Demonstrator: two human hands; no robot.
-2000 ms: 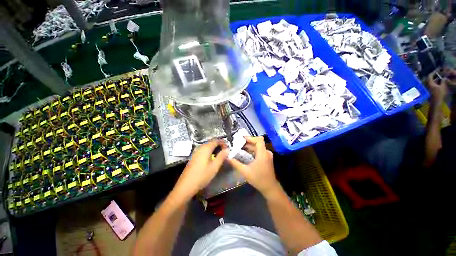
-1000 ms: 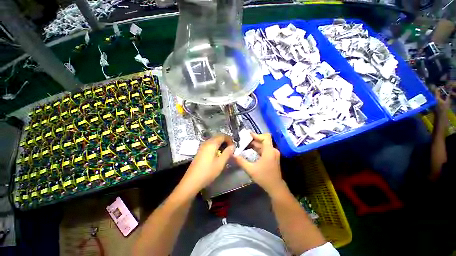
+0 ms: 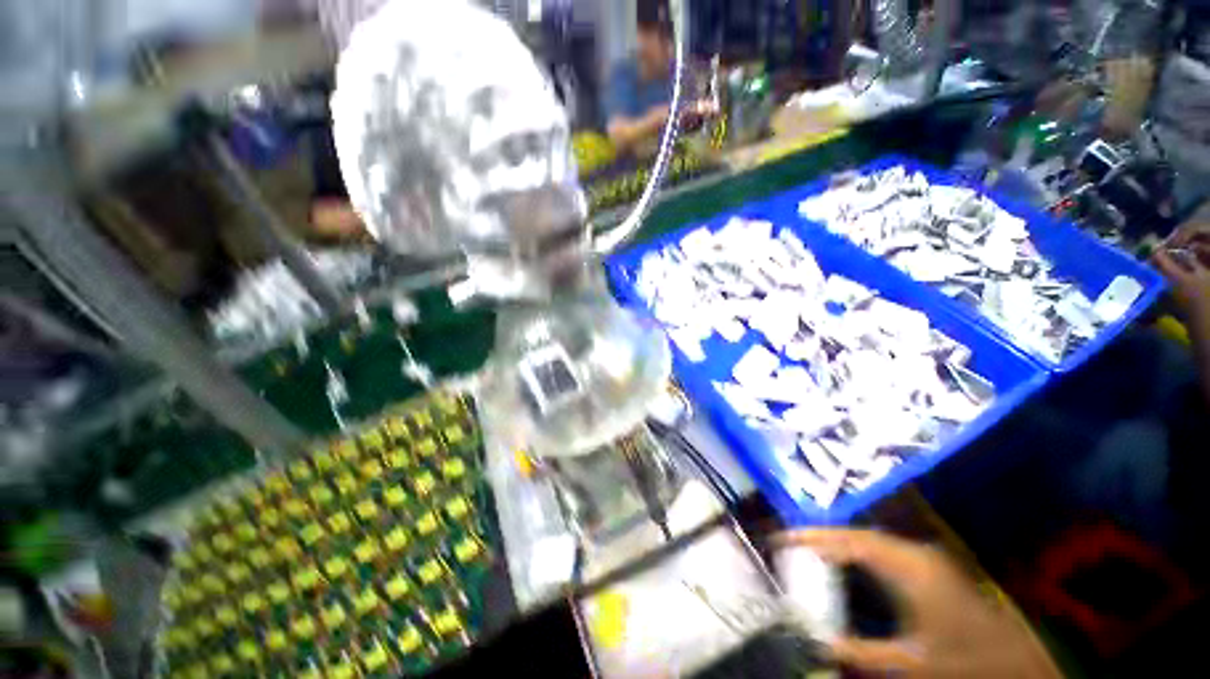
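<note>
The picture is tilted and blurred. My right hand [image 3: 929, 613] is at the bottom right, its fingers and thumb curled around a white housing piece [image 3: 812, 590] at the right end of the metal tray [image 3: 690, 590]. A dark shape lies just below the piece, too blurred to name. My left hand is out of the picture. A yellow patch [image 3: 610, 619] shows on the tray's left part. The clear fume hood [image 3: 577, 378] hangs above, behind the tray, with dark thin parts under it.
Rows of green-yellow boards [image 3: 332, 544] lie at the lower left. Two blue bins [image 3: 869, 493] with white housings stand at the right. A green conveyor [image 3: 431, 325] runs behind. Another person's hand [image 3: 1190, 252] is at the right edge, a red frame [image 3: 1121, 584] below.
The view has swung up and tilted, so bench and bins sit lower. My right hand has moved right, away from under the hood. My left hand has left the picture.
</note>
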